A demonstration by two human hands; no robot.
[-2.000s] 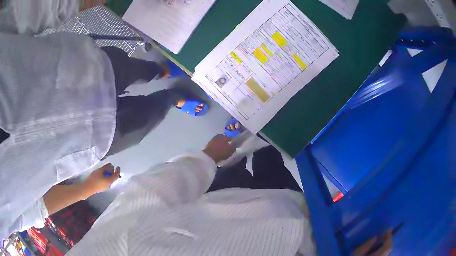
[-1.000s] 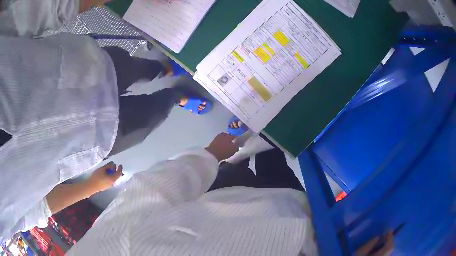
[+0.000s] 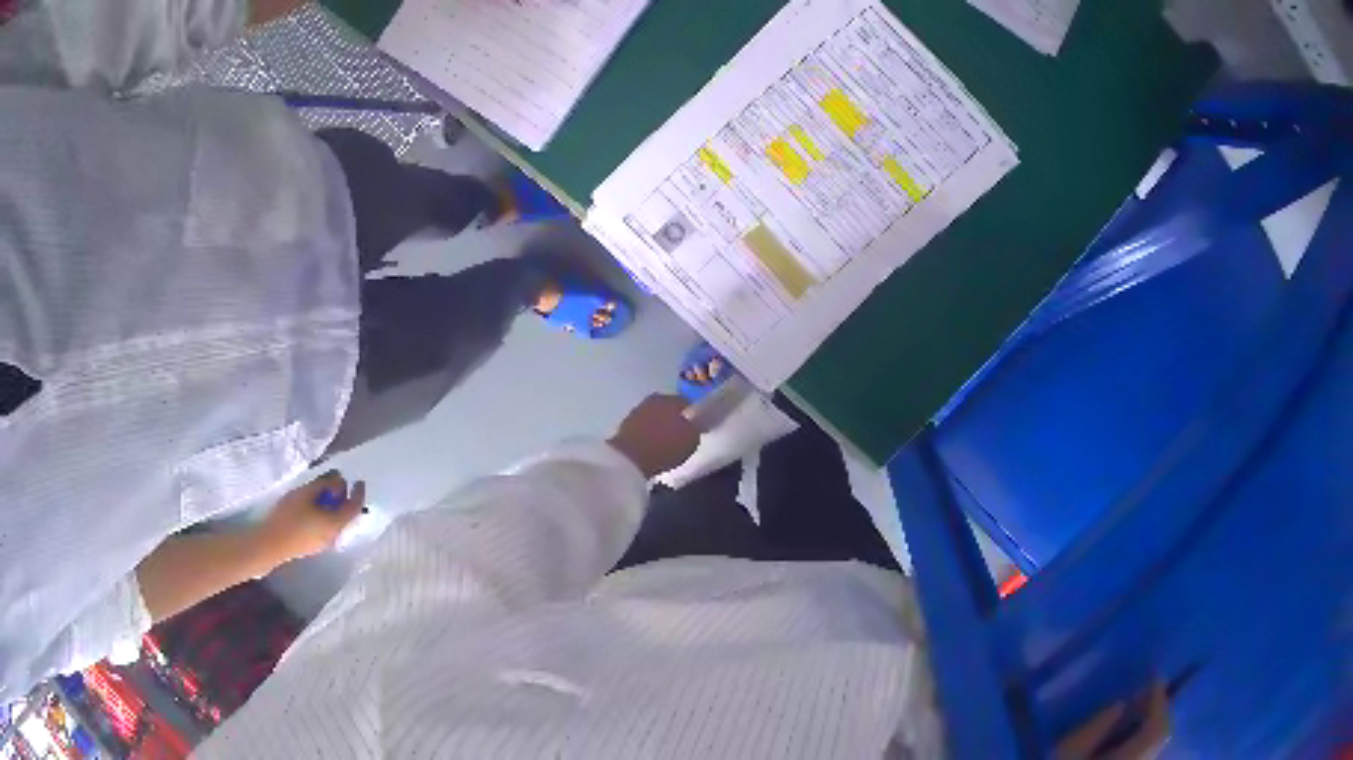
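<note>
My left hand [image 3: 656, 434] is in front of my body, just below the green table's near edge. It grips a white note slip [image 3: 739, 443], seen at a slant; its writing cannot be read. My right hand [image 3: 1123, 725] is at the lower right, partly cut off by the bottom edge and dim against blue. It holds a thin dark pen [image 3: 1183, 682] pointing up and right. Printed forms [image 3: 868, 245] with yellow highlighted boxes lie stacked on the green table [image 3: 890, 389], beyond my left hand.
A second record sheet [image 3: 512, 60] and another paper [image 3: 1039, 18] lie on the table. A co-worker in a white smock [image 3: 163, 297] stands at the left, one hand [image 3: 315, 520] holding something small and blue. Blue panels [image 3: 1098, 446] fill the right. Red items [image 3: 126, 713] are lower left.
The slip in my left hand has turned so that more of its white face shows. The table and papers have shifted very slightly right in view. My right hand has barely moved.
</note>
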